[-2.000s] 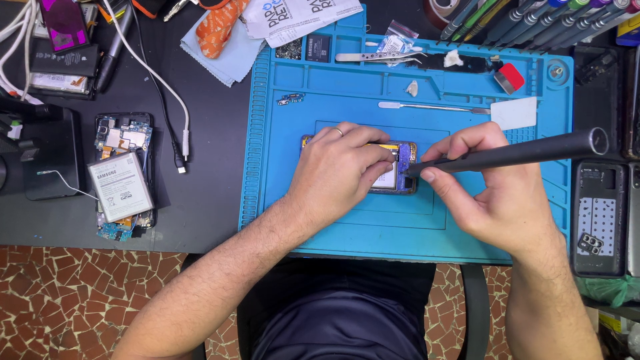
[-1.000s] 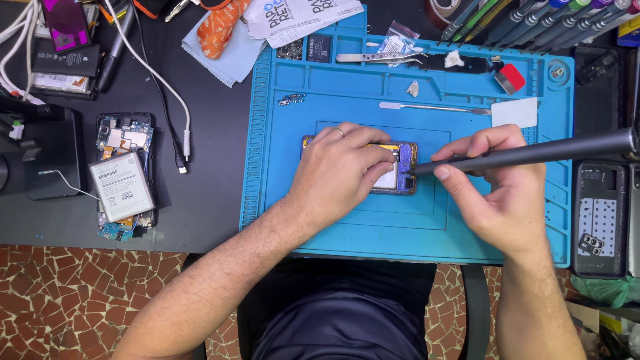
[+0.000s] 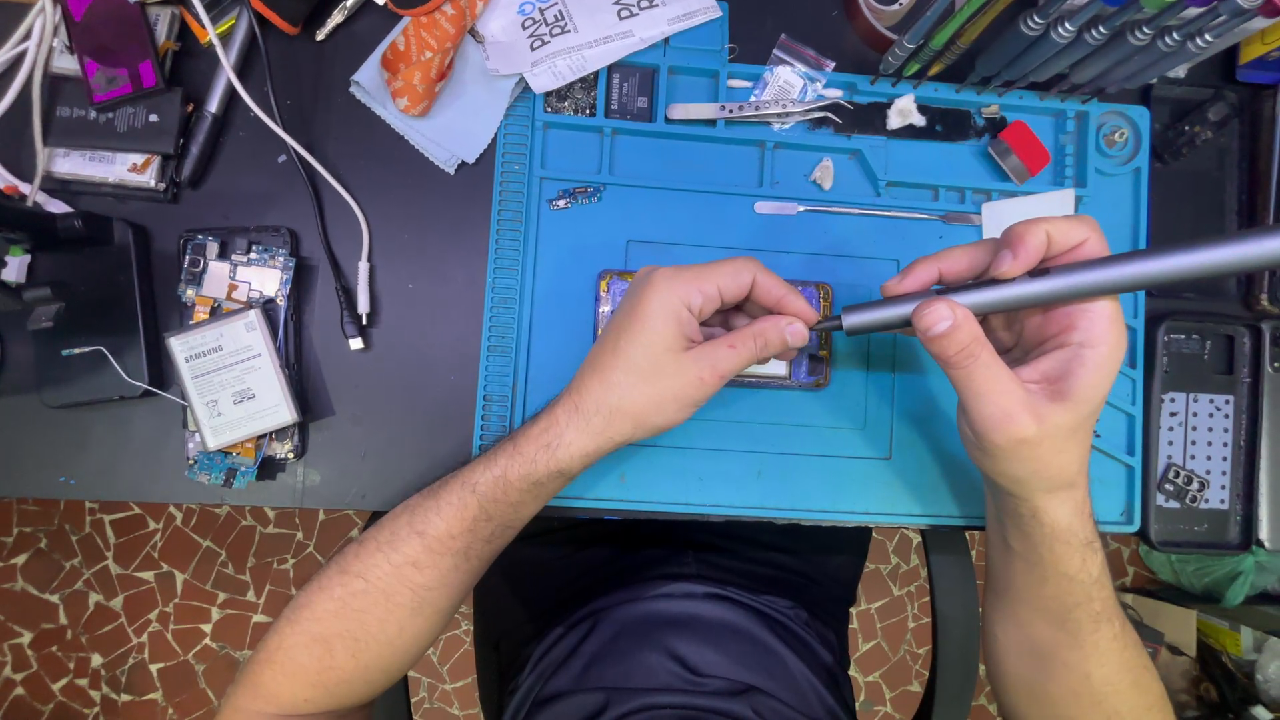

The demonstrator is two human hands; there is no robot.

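An opened smartphone [image 3: 812, 375] lies on a blue silicone repair mat [image 3: 700, 480], its inner frame purple with golden edges. Over the phone is my left hand [image 3: 700, 340], thumb and index finger pinched together at the tip of the screwdriver; whether a small part is between them cannot be told. My right hand [image 3: 1030, 340] holds a grey pen-style electric screwdriver [image 3: 1060, 285] nearly level, its bit pointing left above the phone's right end. A metal spatula [image 3: 870, 211] and a small circuit board [image 3: 576, 197] lie on the mat behind the phone.
Steel tweezers [image 3: 740, 110], a red-topped block [image 3: 1020, 150] and a small plastic bag [image 3: 795, 75] are at the mat's back. A second opened phone [image 3: 270, 250] with a battery [image 3: 232, 378] on it lies left. Cables [image 3: 320, 180] cross the desk. A phone housing [image 3: 1197, 440] is at right.
The screwdriver's tip has lifted off the phone's right end to meet my left fingertips. My left thumb and index finger have come together there, where before the hand lay flatter on the phone.
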